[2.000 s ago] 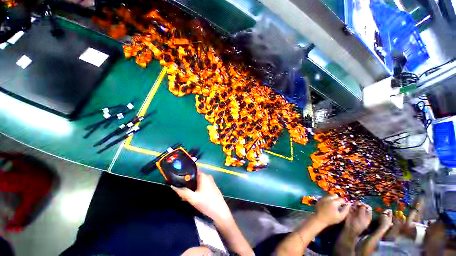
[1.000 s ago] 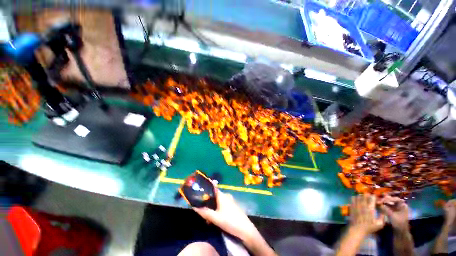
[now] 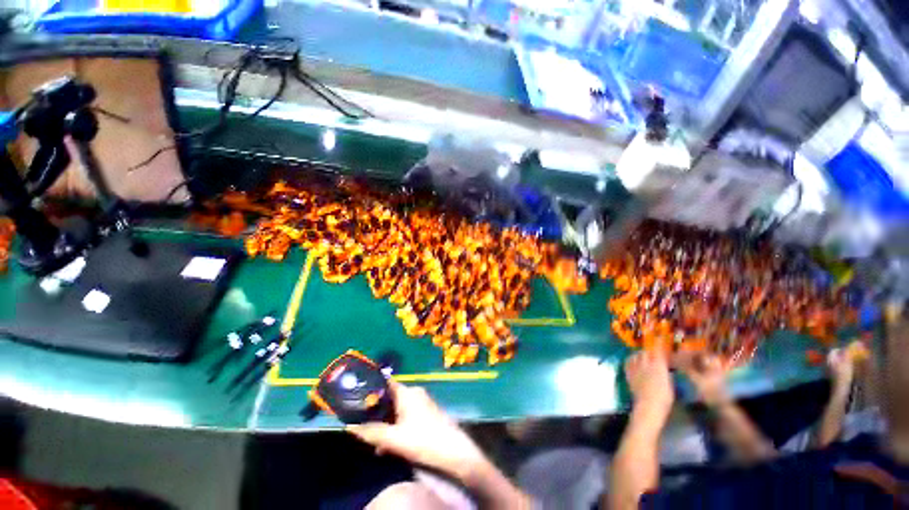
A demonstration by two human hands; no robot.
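My right hand point(image 3: 411, 426) is shut on the black-and-orange barcode scanner point(image 3: 353, 386), held over the yellow tape near the bench's front edge. The scanner's body hides most of my fingers. A dark part shows partly beside the scanner, with a white spot; I cannot tell whether it is held. Thin black parts with white labels point(image 3: 261, 345) lie in a loose fan left of the scanner. My left hand is not in view; a blurred skin-toned shape at the bottom edge is unclear.
A heap of orange-and-black parts point(image 3: 429, 269) lies behind the scanner, another point(image 3: 718, 294) to the right, with other people's hands at it. A flat black laptop-like slab point(image 3: 130, 299) lies left, a black stand behind it. Black cables point(image 3: 269, 75) lie at the back.
The camera view has tilted and shifted, showing more of the bench's back. My right hand still holds the scanner over about the same spot. The other people's hands have moved at their heap.
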